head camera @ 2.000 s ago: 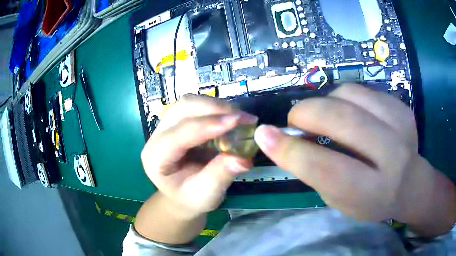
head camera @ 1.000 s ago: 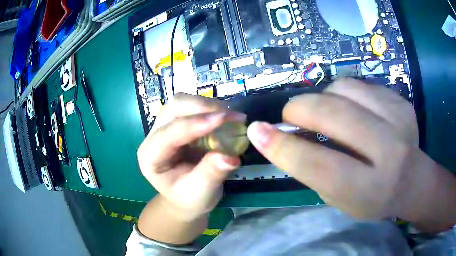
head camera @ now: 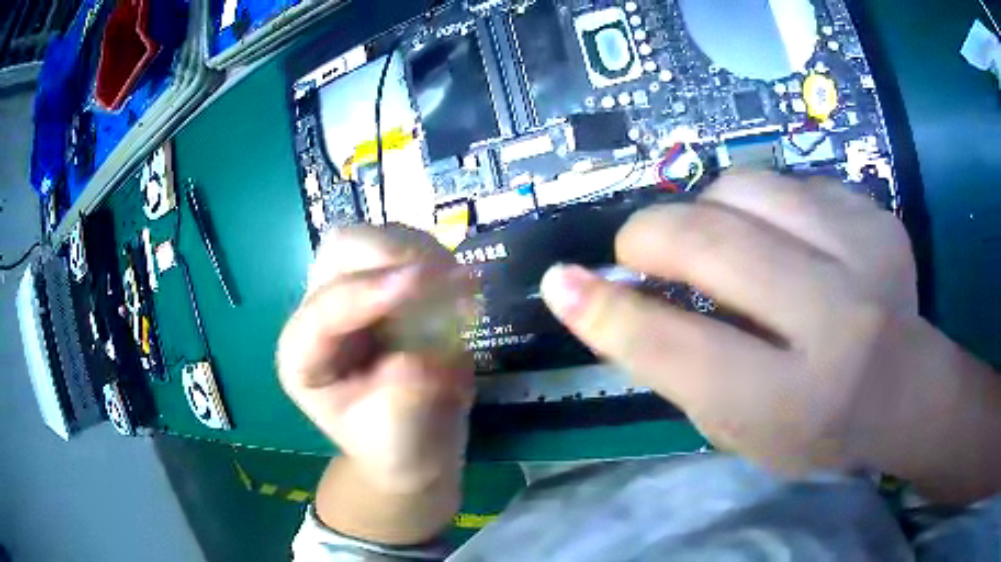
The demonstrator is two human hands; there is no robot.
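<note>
My left hand [head camera: 379,351] is blurred and holds a translucent yellowish bottle [head camera: 439,318] between thumb and fingers. My right hand [head camera: 768,318] grips a slim pale pointed tool [head camera: 626,274] like a pen, its tip pointing left toward the bottle, with a gap between them. Both hands are above the black battery pack [head camera: 516,318] with white print. The opened laptop's motherboard [head camera: 746,105] lies beyond them. The right hand covers part of the battery and the laptop's lower right.
Small white-framed fans [head camera: 204,395] and a slim dark tool [head camera: 211,242] lie on the green mat [head camera: 258,198] at left. A red tray [head camera: 123,55] sits among blue bins [head camera: 68,110] at the upper left. A yellow-orange strip [head camera: 379,149] is on the laptop's left.
My left hand has moved left with the bottle, away from the tool tip, uncovering white print on the battery. My right hand has stayed nearly still. The view has shifted slightly.
</note>
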